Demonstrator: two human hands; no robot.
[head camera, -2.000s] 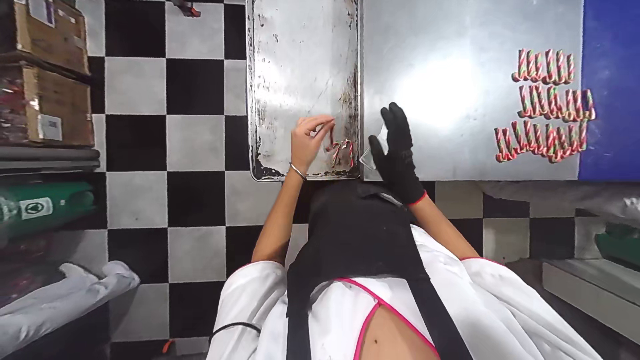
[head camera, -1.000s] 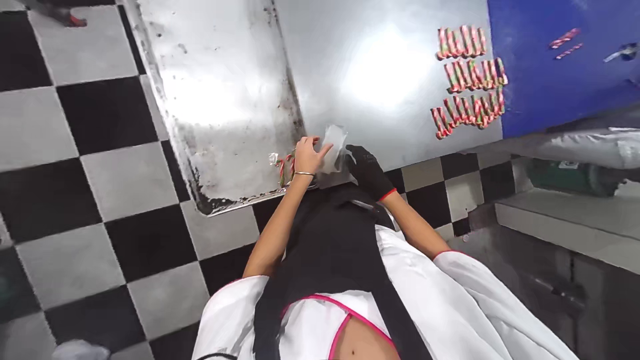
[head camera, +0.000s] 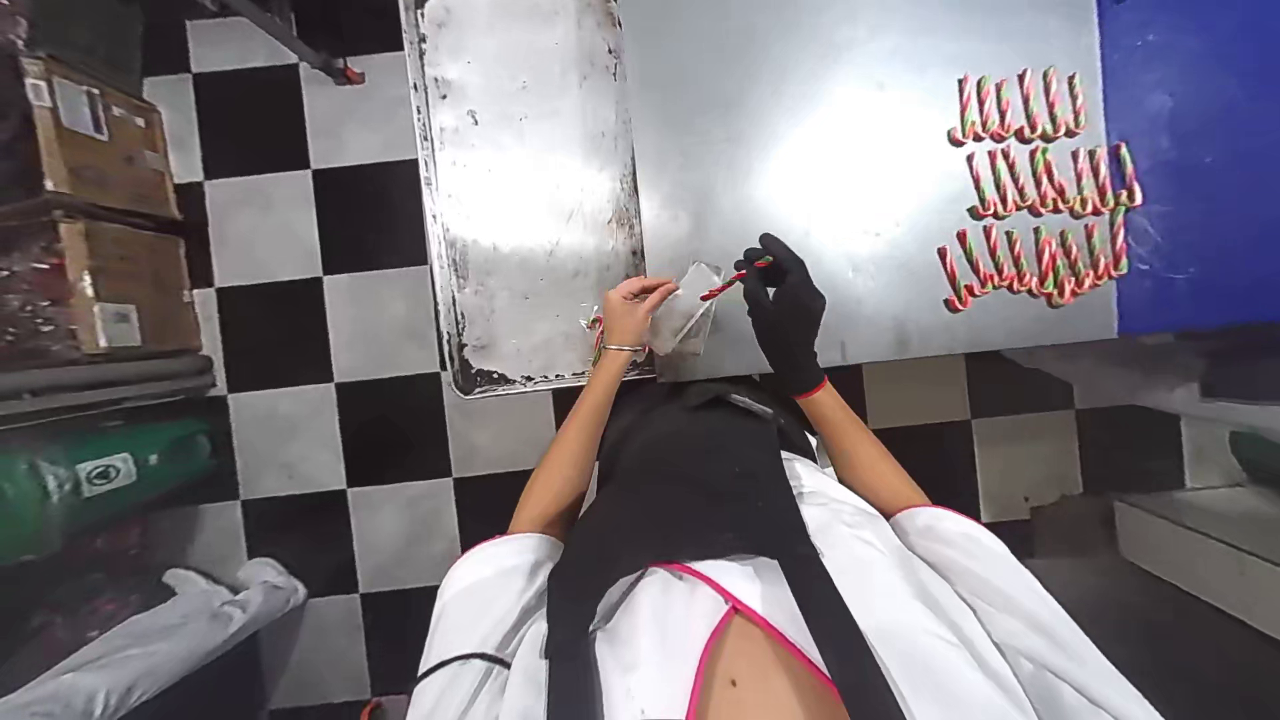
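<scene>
My bare left hand (head camera: 632, 310) pinches the edge of a clear plastic bag (head camera: 688, 310) between thumb and fingers. In my right hand (head camera: 785, 305), which wears a black glove, a red, green and white candy cane (head camera: 735, 279) is gripped, its far end at the bag's upper edge. Whether that end is inside the bag I cannot tell. Partly behind my left hand, a wrapped candy cane (head camera: 597, 330) lies in the metal tray (head camera: 530, 375). Three rows of candy canes (head camera: 1045, 180) lie on the right part of the metal table (head camera: 720, 120).
A blue surface (head camera: 1190, 180) borders the metal table on the right. Cardboard boxes (head camera: 130, 270) and a green container (head camera: 185, 460) stand at the left. White-clad legs (head camera: 170, 640) of another person show at the lower left. The floor (head camera: 390, 320) is checkered.
My gloved right hand was empty two seconds ago and now holds a candy cane. My left hand has gone from above the tray's corner to the bag, which it held a second ago.
</scene>
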